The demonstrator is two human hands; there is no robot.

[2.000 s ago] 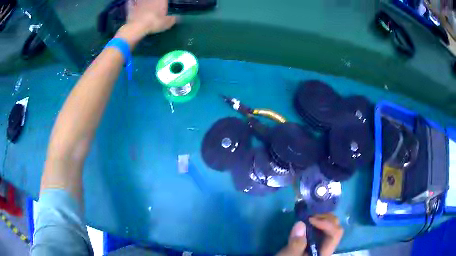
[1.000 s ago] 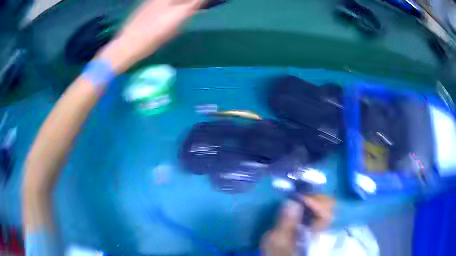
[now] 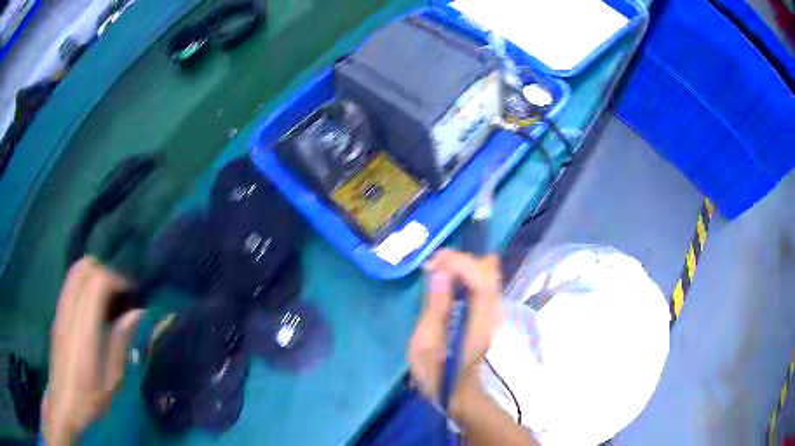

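Observation:
My right hand (image 3: 458,327) is shut on the soldering iron (image 3: 478,235), its silvery end pointing up beside the blue tray (image 3: 318,222). My left hand (image 3: 87,344) is at the lower left, fingers curled round the dark lower end of a black curved headband part (image 3: 100,205); the gripped part is mostly hidden and blurred. Stacked black discs (image 3: 257,248) lie right of my left hand. One disc (image 3: 288,334) has a shiny silvery centre.
The tray holds a grey soldering station (image 3: 423,83) and a yellow sponge (image 3: 377,193). A second blue tray (image 3: 641,22) holds a white sheet. A large round white object (image 3: 584,348) is at the lower right, a blue bin (image 3: 715,104) beyond. Another black part (image 3: 218,26) lies behind.
The view has swung right. My left hand has come back from the far strip and now has a black curved part. The iron has moved away from the discs to beside the tray.

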